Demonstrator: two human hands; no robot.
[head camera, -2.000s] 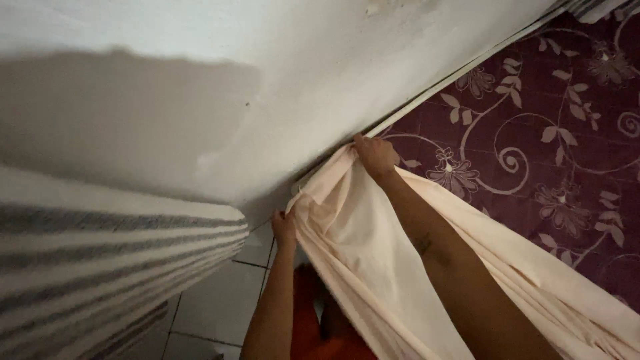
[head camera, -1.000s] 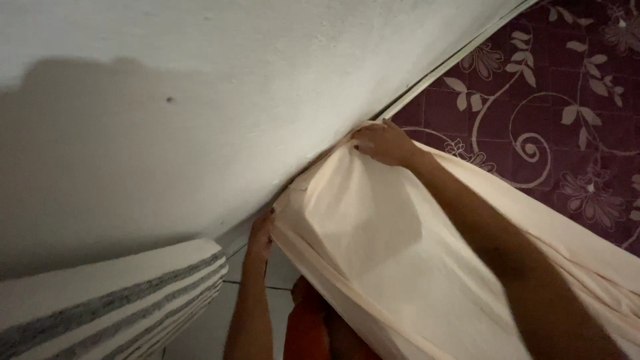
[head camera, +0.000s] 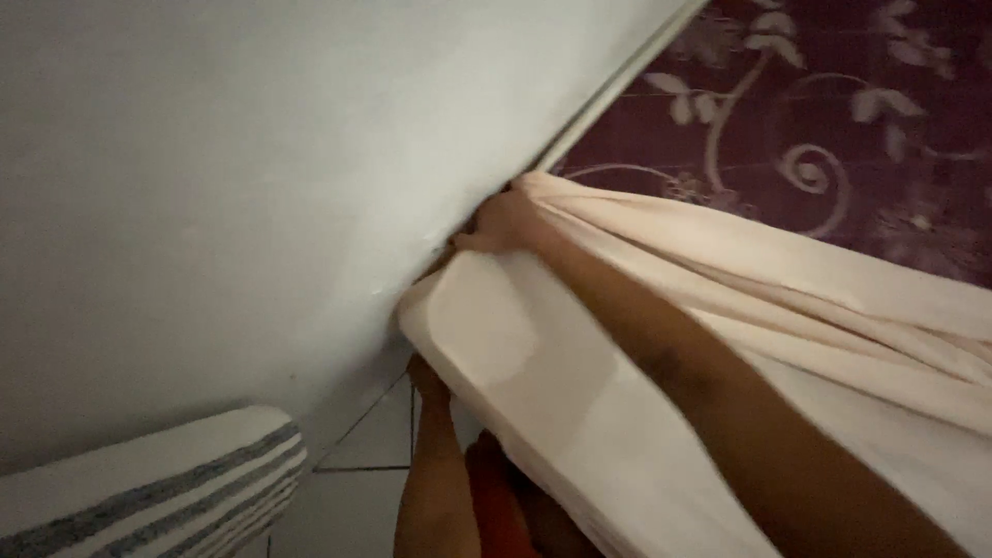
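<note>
A pale peach fitted sheet (head camera: 542, 349) lies over the near corner of a mattress whose other part is maroon with a light floral pattern (head camera: 806, 124). My right hand (head camera: 500, 221) presses at the mattress edge beside the wall, its fingertips partly hidden in the gap; the sheet bunches in folds next to it. My left hand (head camera: 426, 376) is below the corner at the sheet's lower edge, its fingers mostly hidden under it, so its grip cannot be told.
A white wall (head camera: 232, 194) runs close along the mattress edge. At the lower left stands a striped white and grey cushioned item (head camera: 178, 480), perhaps a mattress. White floor tiles (head camera: 349, 504) show between it and the bed.
The sheet's corner now lies smooth around the mattress corner. My left hand has moved down beneath it, and my right hand is further along the wall side. The view is closer.
</note>
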